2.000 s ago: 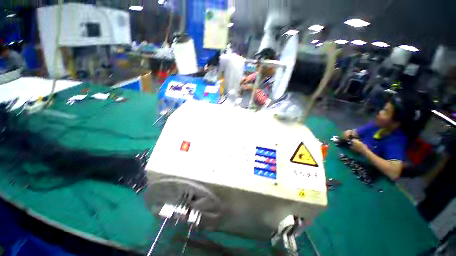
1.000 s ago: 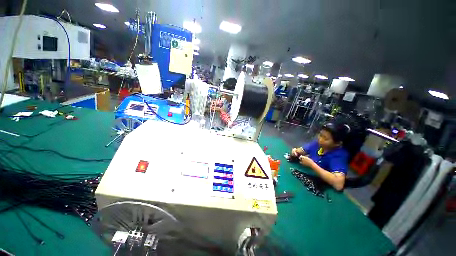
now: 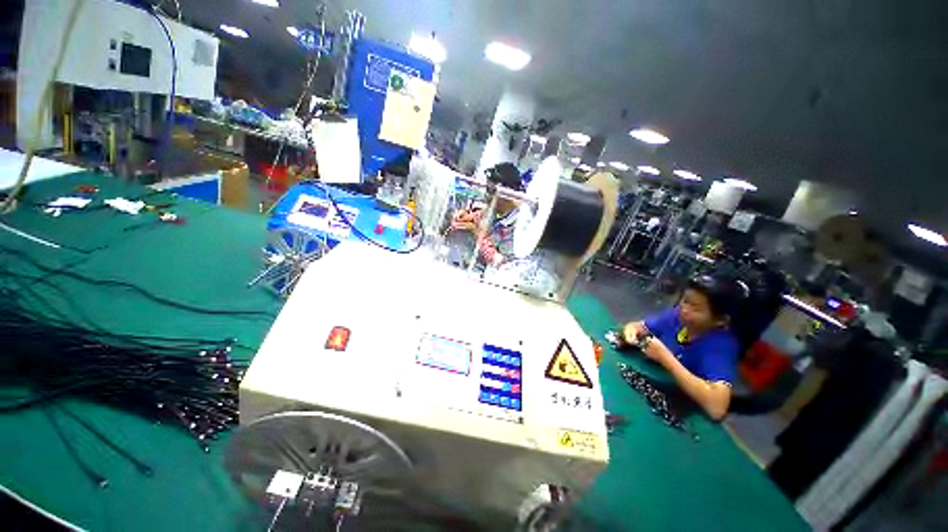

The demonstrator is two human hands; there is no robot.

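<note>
Neither of my hands is in the picture. The cream winding and tying machine (image 3: 416, 364) stands nearest in front of me, with its red switch (image 3: 338, 339) and blue key rows (image 3: 501, 376). The grey spoked winding wheel (image 3: 317, 452) is on its front left, with silver clamp blocks (image 3: 284, 484) and rods cut off by the bottom edge. The silver and black tying head (image 3: 543, 507) is at the front right, partly cut off. A pile of black cables (image 3: 114, 364) fans out left of the machine, its shiny tips near the machine's side.
A green mat (image 3: 135, 249) covers the bench. A smaller blue machine (image 3: 338, 218) stands behind, and a large white-flanged reel (image 3: 567, 216) behind the cream machine. A person in blue (image 3: 699, 343) handles small items at the right, beside black cables (image 3: 655, 397). Another person sits behind the reel.
The view has swung and tilted up from two seconds ago, bringing the reel into view, then shifted slightly. The machine shows lower in the picture than at first.
</note>
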